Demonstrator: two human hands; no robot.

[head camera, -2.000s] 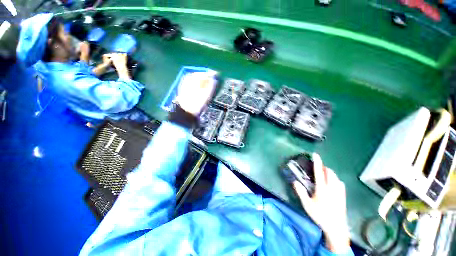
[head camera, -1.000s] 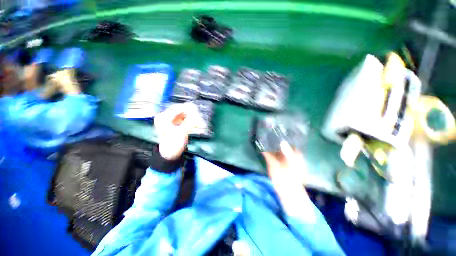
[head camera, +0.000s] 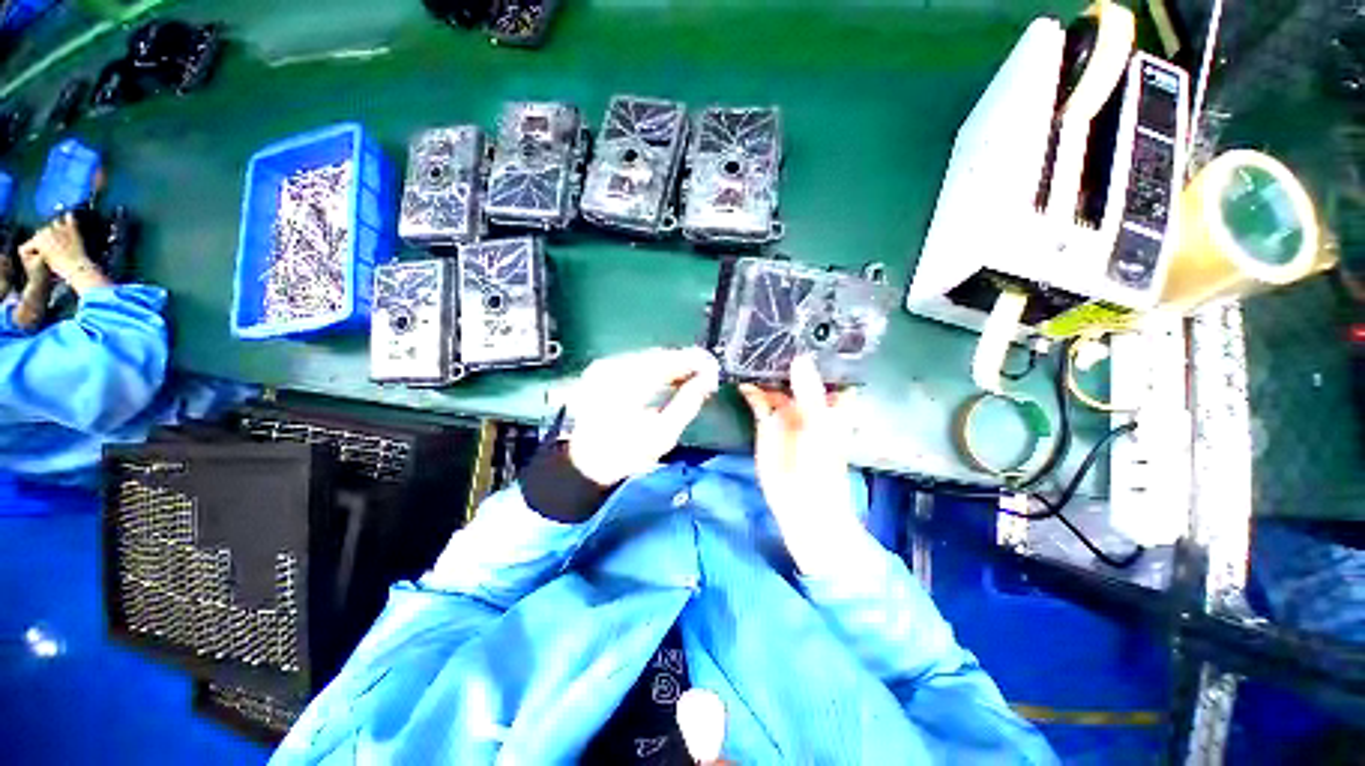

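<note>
A grey-black patterned trail camera (head camera: pixel 794 322) lies on its side on the green bench in front of me, its round lens facing up. My right hand (head camera: pixel 796 434) holds its near edge, thumb on the front. My left hand (head camera: pixel 636 412) is at its left end, fingertips pinched together close to the case; whether they hold a small part is too small to tell. Several more trail cameras (head camera: pixel 633 165) lie in two rows behind and to the left. A blue parts bin (head camera: pixel 368 232) holds a heap of thin silvery pins (head camera: pixel 310 240).
A white tape dispenser (head camera: pixel 973 187) stands at the right, with tape rolls (head camera: pixel 1254 214) and cables beside it. Black parts trays (head camera: pixel 210 554) are stacked at lower left. Another person's hands (head camera: pixel 63 252) work at far left. Dark housings (head camera: pixel 165 57) lie further back.
My left hand has moved from the blue bin to the left end of the camera in my right hand. That camera now lies flat across the bench. The view has shifted towards the dispenser.
</note>
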